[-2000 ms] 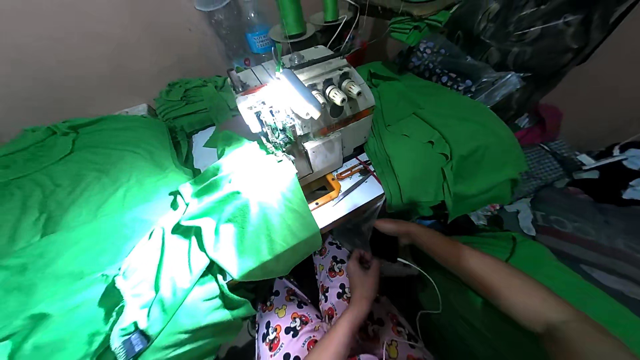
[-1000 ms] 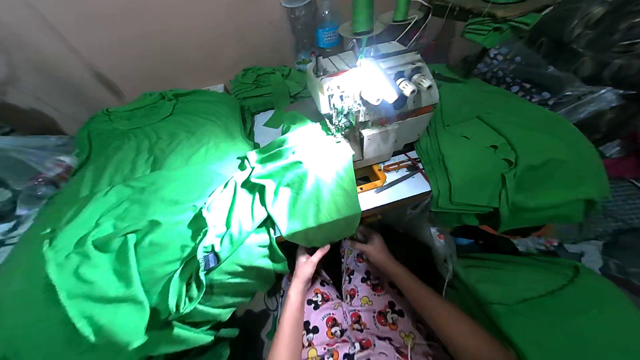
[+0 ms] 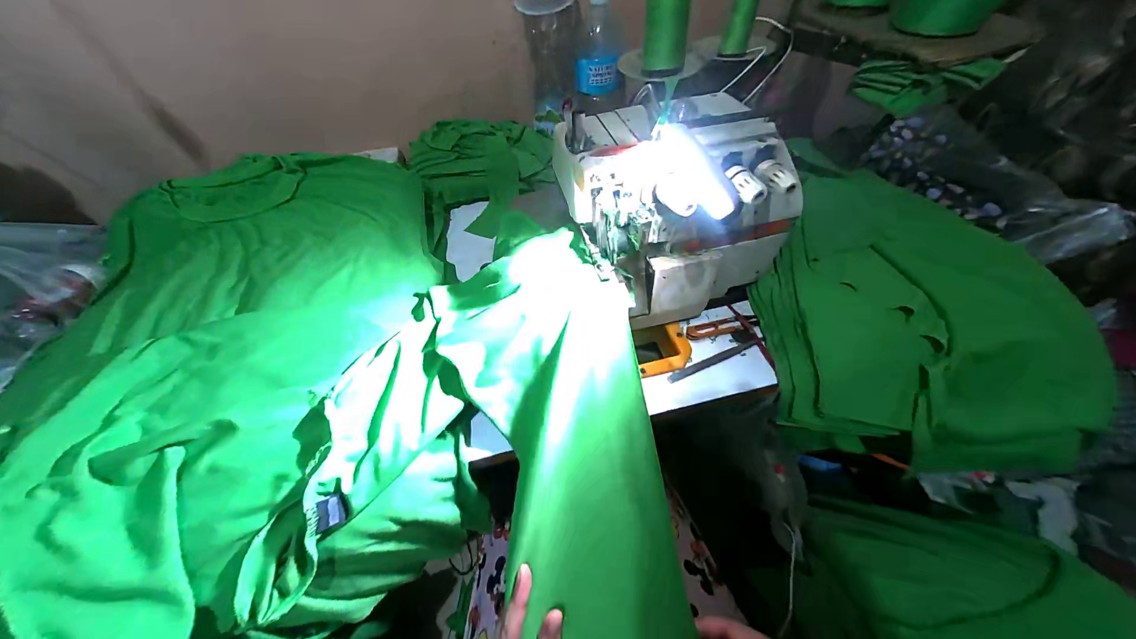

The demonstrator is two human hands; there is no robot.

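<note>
A green fabric piece (image 3: 595,461) runs from the needle area of a white overlock sewing machine (image 3: 692,213) down to my lap. At its lower end my left hand (image 3: 525,608) grips the left edge, with fingertips showing on top of the cloth. My right hand (image 3: 723,628) is at the bottom edge of the view, by the cloth's right edge; only a small part of it shows, and its fingers are hidden. The piece joins a green garment with a dark label (image 3: 332,512) lying to the left. A bright lamp (image 3: 701,173) shines on the needle area.
Green shirts (image 3: 293,231) cover the left side. Stacked green fabric panels (image 3: 861,328) lie right of the machine. An orange-yellow frame (image 3: 666,349) and a dark blade-like tool (image 3: 710,362) rest at the table's front. Green thread cones (image 3: 666,35) and a plastic bottle (image 3: 598,67) stand behind.
The green piece at the machine now extends down over my lap, where its edge was higher one second ago. My hands are lower, mostly out of view. The view has shifted.
</note>
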